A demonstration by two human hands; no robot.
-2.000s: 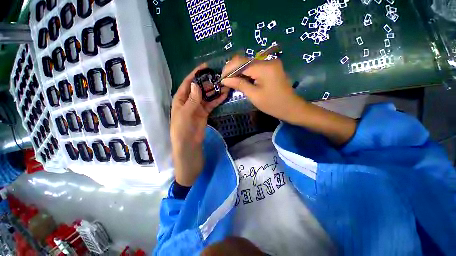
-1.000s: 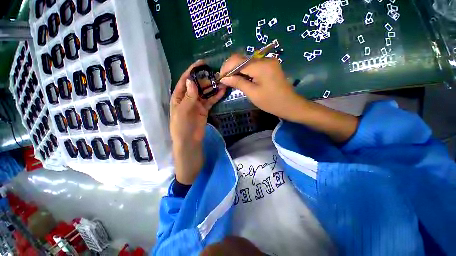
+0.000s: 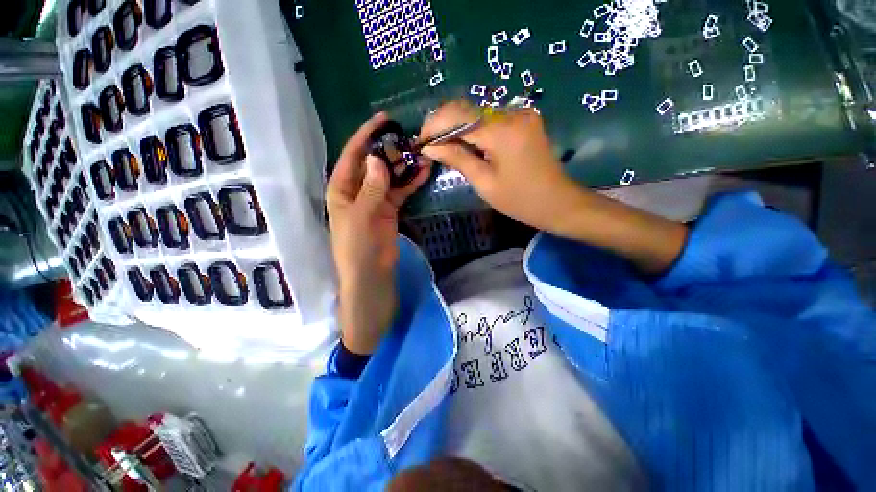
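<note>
My left hand (image 3: 368, 197) is bare and holds a black watch housing (image 3: 390, 152) between thumb and fingers, above the bench's near edge. The housing is tilted. My right hand (image 3: 499, 154) is bare and grips a slim silver pointed tool with a yellow section (image 3: 451, 134). Its tip points left and meets the housing's right side, beside a small pale piece. Whether tip and piece touch cannot be told. The fingers hide part of the housing and tool.
A white housing tray (image 3: 279, 125) with rows of black housings stands left. An adhesive sheet (image 3: 396, 31) lies on the green mat (image 3: 576, 149). Loose rectangular frames (image 3: 629, 34) are heaped beyond. A short pad strip (image 3: 720, 117) lies right. Clear plastic (image 3: 855, 14) shows top right.
The housing in my left hand has turned and tilted a little. The tool in my right hand lies at a flatter angle, its tip still at the housing's right side.
</note>
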